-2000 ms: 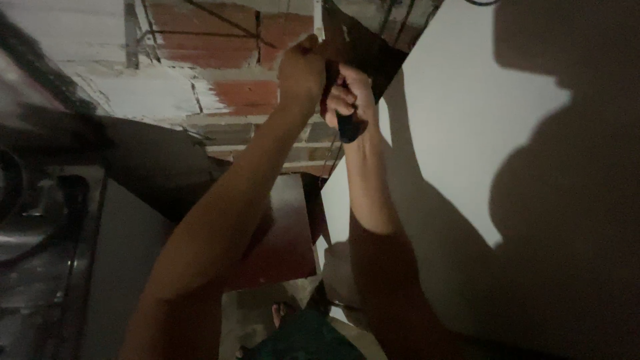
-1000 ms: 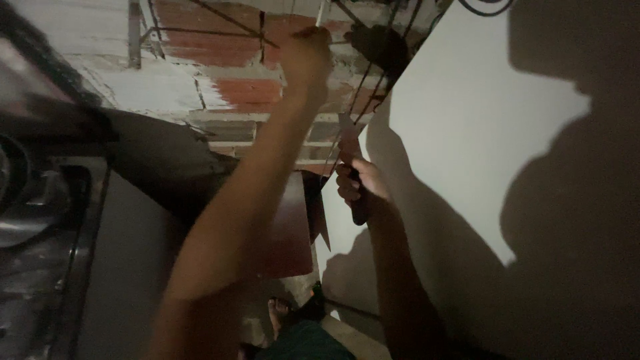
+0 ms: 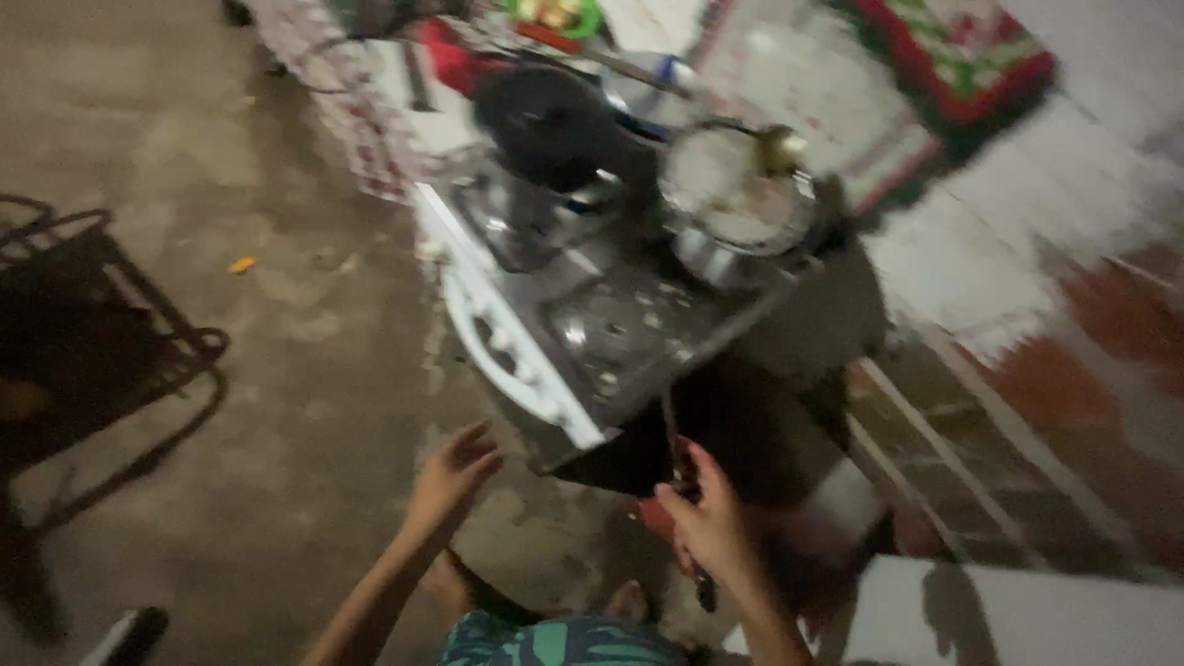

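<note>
My right hand (image 3: 705, 518) is closed around the dark handle of a knife (image 3: 673, 421), whose blade points up beside the near corner of a gas stove (image 3: 610, 338). My left hand (image 3: 453, 472) hangs in the air left of that corner, fingers apart, with nothing in it. On the stove stand a black pan (image 3: 536, 120) and, to its right, a metal pot (image 3: 726, 250) with pale contents and what looks like a spoon. The view is blurred.
A table with a patterned cloth (image 3: 370, 139) adjoins the stove and holds a green bowl (image 3: 555, 17) of food. At the left stands a metal-framed chair (image 3: 120, 342) on the concrete floor (image 3: 305, 416). A partly painted brick wall (image 3: 1036, 388) rises at the right.
The view has swung from the brick wall to the stove and table. My left hand, raised at the wall before, is now low and apart from it. The knife is still in my right hand.
</note>
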